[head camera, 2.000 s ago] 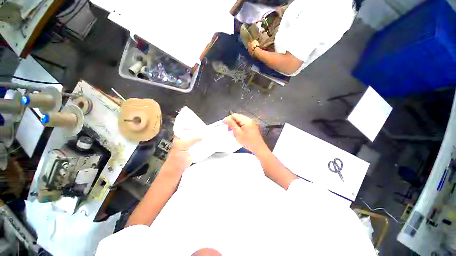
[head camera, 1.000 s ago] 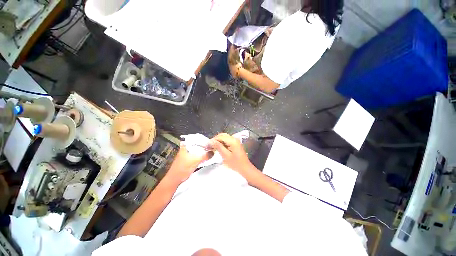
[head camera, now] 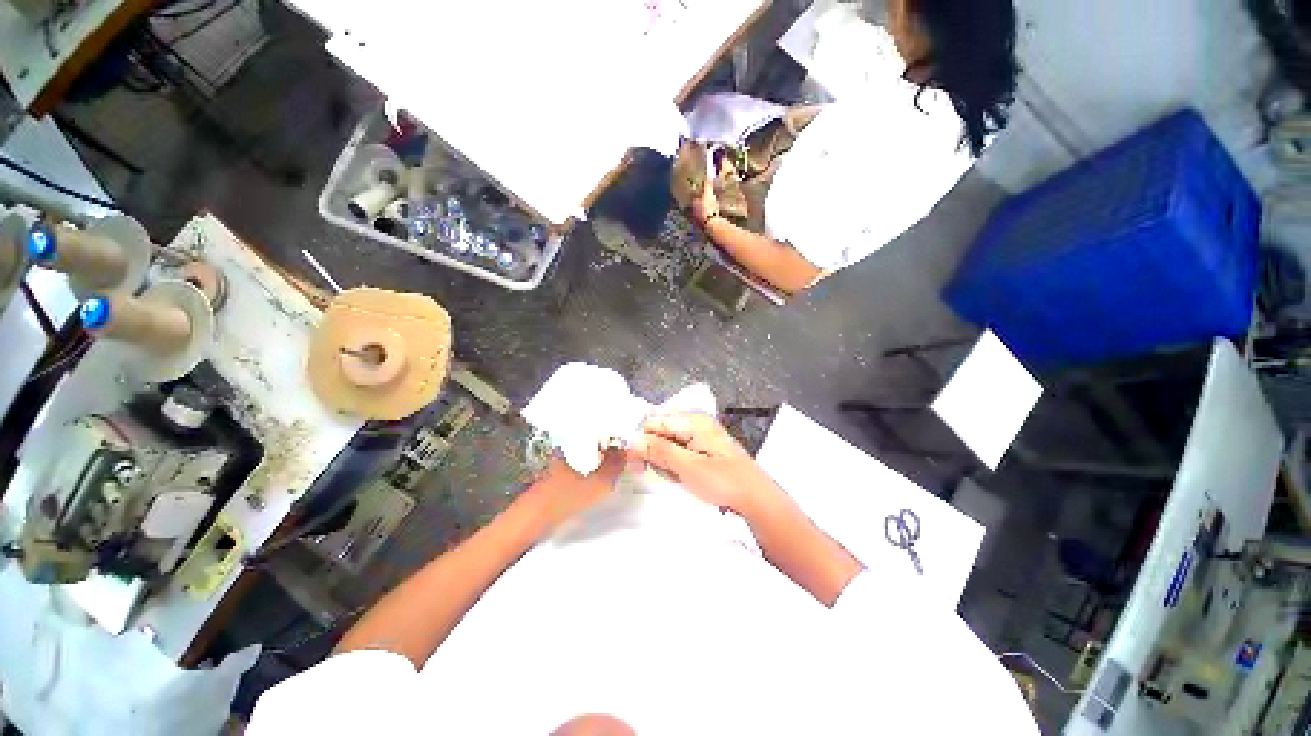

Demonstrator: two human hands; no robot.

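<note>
A bunched white cloth piece is held in front of my chest at the middle of the picture. It merges with my white shirt at its lower edge. My left hand holds it from the left, partly hidden by the cloth. My right hand is close beside it, fingers pinched on the cloth near a small dark spot at its edge. Whether a small tool is in the fingers cannot be told.
An overlock machine, thread cones and a tan disc are at left. Scissors lie on a white bench at right. A grey parts bin, a blue crate and a seated person are beyond.
The cloth has been turned and bunched into a rounded heap over my left hand. My hands have come close together and sit slightly lower and further right. The view has shifted.
</note>
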